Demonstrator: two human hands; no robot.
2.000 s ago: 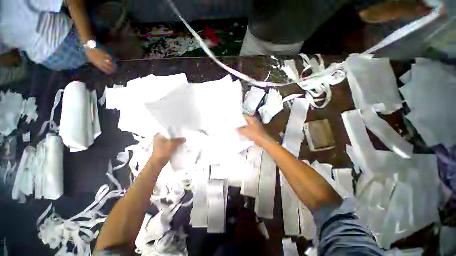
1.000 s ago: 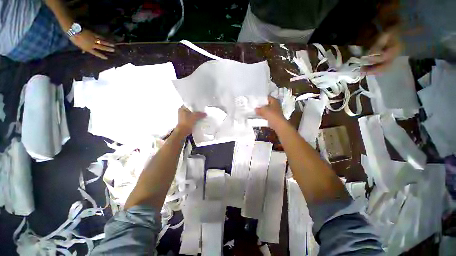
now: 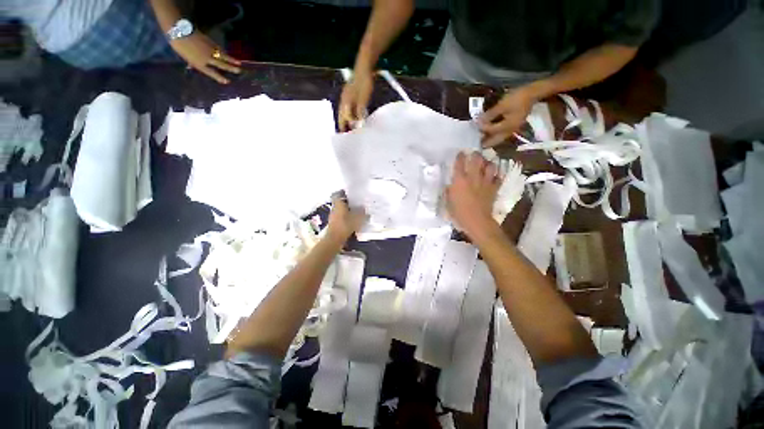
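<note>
A white cut panel (image 3: 398,157) with a curved far edge lies in front of me, with small white pieces (image 3: 387,198) on it. My left hand (image 3: 344,218) holds its near left edge, the thumb on top. My right hand (image 3: 472,191) lies on its right side with the fingers spread; whether it grips the panel I cannot tell. A co-worker's two hands (image 3: 356,99) are at the panel's far left and far right corners. A small white ticket (image 3: 476,106) lies by the far right hand.
Stacked panels (image 3: 260,155) lie left of the panel, tangled narrow strips (image 3: 251,260) nearer me. Wide strips (image 3: 444,302) lie in rows in front. A brown box (image 3: 581,261) is at right, rolled bundles (image 3: 107,163) at left. Another person's hand (image 3: 203,55) rests at the far edge.
The co-worker's hands have come to the panel's far corners. My right hand has moved from the near right edge onto the panel's right side. The long strip held at the back is gone from the air.
</note>
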